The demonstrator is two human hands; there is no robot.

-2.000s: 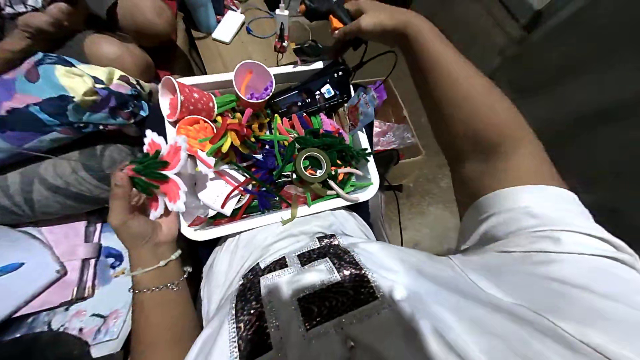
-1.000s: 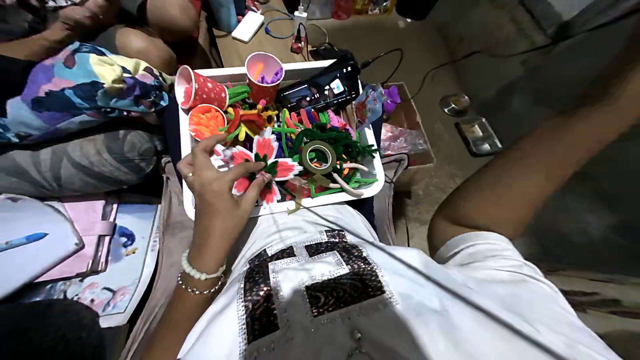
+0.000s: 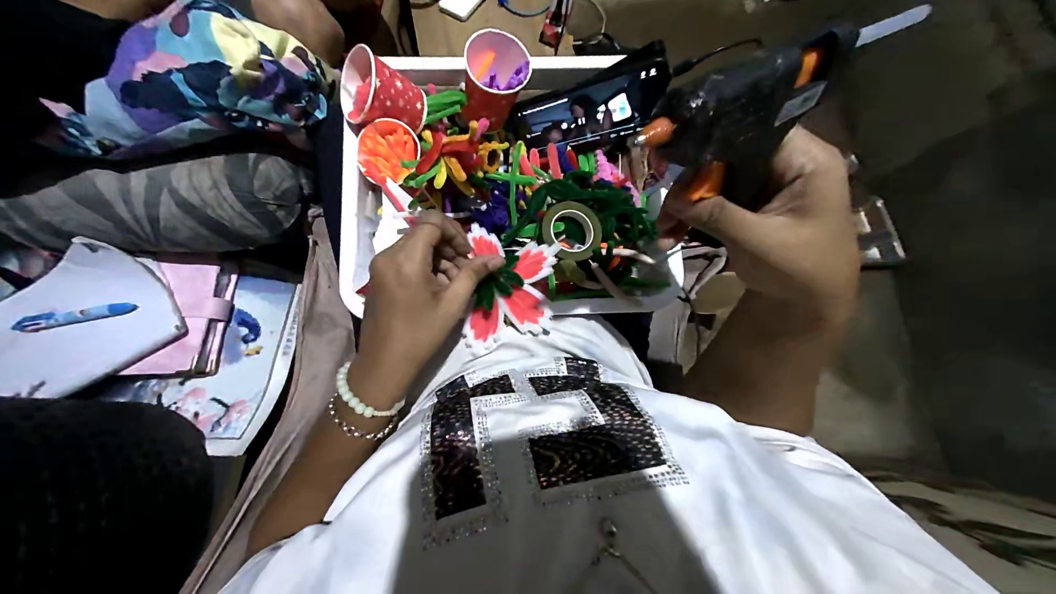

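My left hand (image 3: 429, 289) pinches a pink-and-white pipe-cleaner flower (image 3: 524, 305) with a dark green middle, over the near edge of a white tray (image 3: 351, 247). At the right, my right hand (image 3: 784, 214) grips a black and orange hot glue gun (image 3: 726, 115), its nozzle pointing left over the tray and a glue stick rising from its rear. A roll of green tape (image 3: 571, 231) lies on dark green pipe cleaners (image 3: 610, 206) in the tray, between my hands. The flower and the glue gun are apart.
Red paper cups (image 3: 396, 95) holding coloured pieces stand at the tray's back left. A phone (image 3: 586, 107) with a lit screen leans at the back. On the left are a pen (image 3: 74, 317), papers, a pink notebook (image 3: 194, 309) and a grey cushion (image 3: 165, 202). Another person's leg is at upper left.
My right hand, out of view one second ago, is back with the glue gun, seen partly in it two seconds ago. The flower has moved from left of the tray to its near edge.
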